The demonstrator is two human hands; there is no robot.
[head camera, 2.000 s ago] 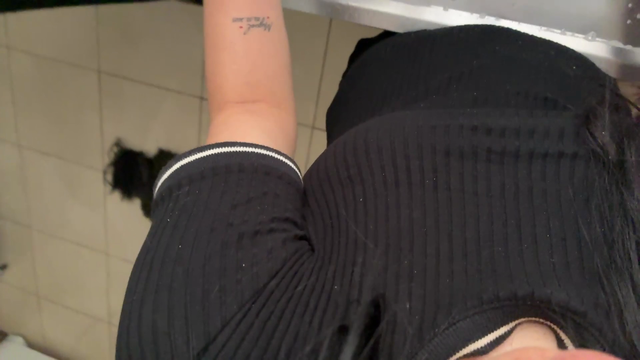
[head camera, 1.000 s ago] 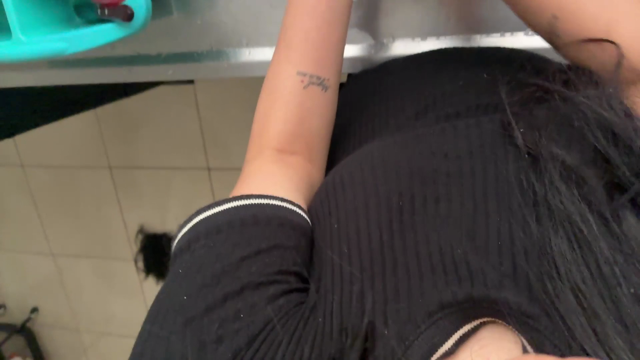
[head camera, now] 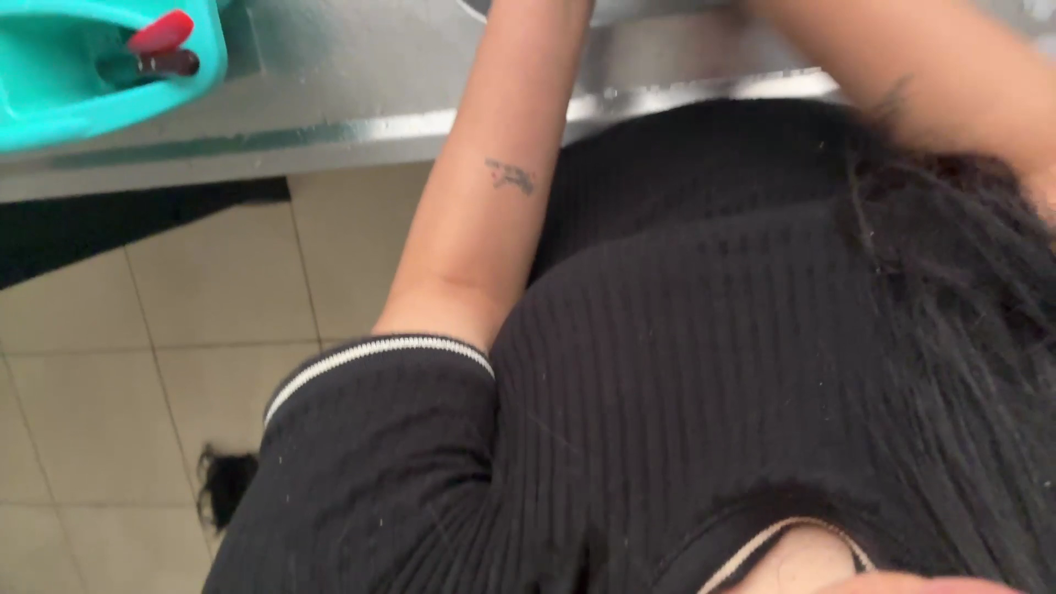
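Observation:
Both of my forearms reach over the front edge of a wet stainless-steel counter (head camera: pixel 346 91), and both hands are cut off by the top of the view. The left one of them stretches straight up the middle; the other, blurred, slants in from the upper right. What either hand holds cannot be seen. Part of a round object with a pale rim (head camera: pixel 473 10) shows at the top edge beside the left forearm. A turquoise plastic basin (head camera: pixel 186 95) stands at the upper left, with a red-and-dark handled item (head camera: pixel 165 45) inside it.
The counter's metal front edge runs across the view, close against my black ribbed shirt (head camera: pixel 660 346). Below are beige floor tiles (head camera: pixel 231 280) and a dark tuft (head camera: pixel 227 487), which looks like hair. Long dark hair (head camera: pixel 965 330) hangs at the right.
The view has shifted, bringing more of the counter and the turquoise basin into sight. The right forearm, not seen two seconds ago, now shows at the upper right.

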